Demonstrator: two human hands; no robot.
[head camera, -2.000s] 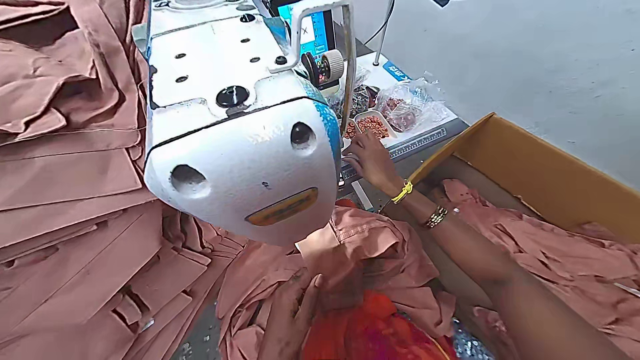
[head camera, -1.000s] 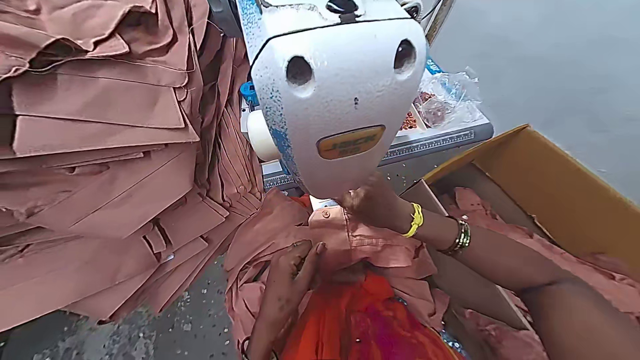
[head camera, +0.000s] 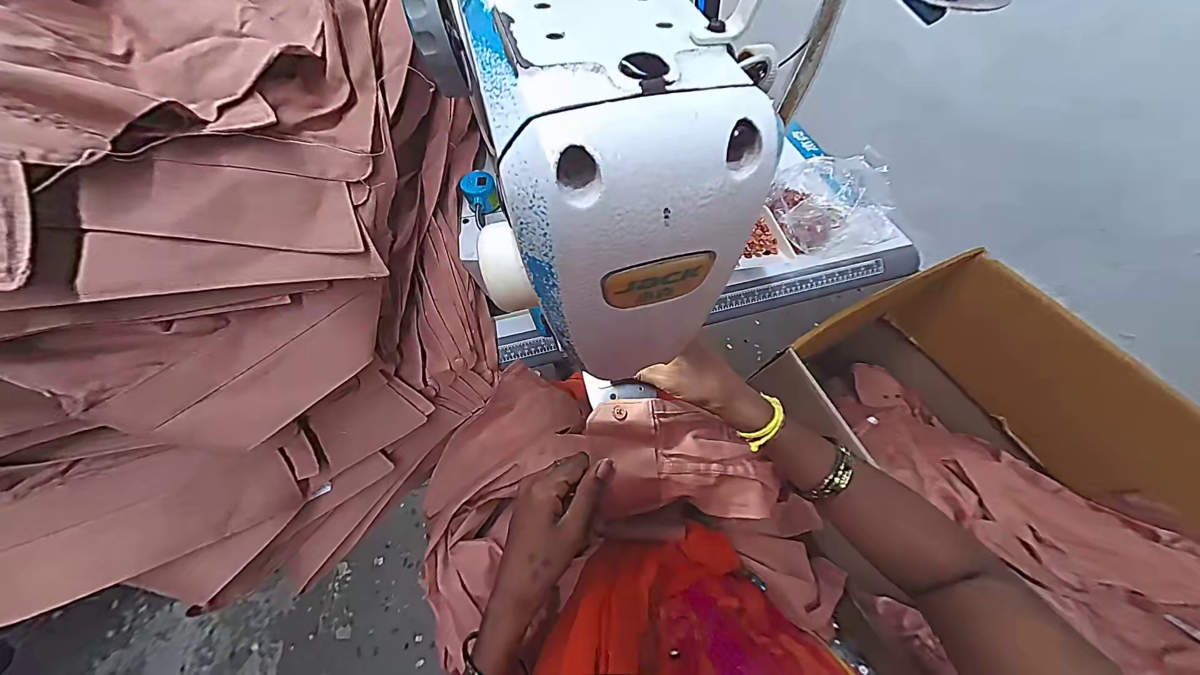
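Observation:
A white Jack industrial sewing machine head (head camera: 647, 216) stands over a dusty pink cloth garment (head camera: 623, 450). One small button (head camera: 620, 412) shows on the garment's edge, just in front of the machine's lower end. My left hand (head camera: 561, 502) lies on the garment, its thumb and fingers pressing the fabric; whether it pinches a fold I cannot tell. Reaching under the machine head from the right, my right hand (head camera: 698, 380) is at the metal part behind the garment's edge. Its fingertips are partly hidden by the head, so what it holds cannot be told.
Stacked pink garments (head camera: 216, 216) rise at the left. To the right, a cardboard box (head camera: 1041, 328) holds more pink garments (head camera: 1012, 525). Behind the machine are a tray of small reddish buttons (head camera: 761, 239), a clear plastic bag (head camera: 834, 202) and the table's ruler edge (head camera: 806, 286).
My right hand has moved from the button tray to beneath the machine head, where it stays. A button shows on the garment edge in the later frames. The view has shifted.

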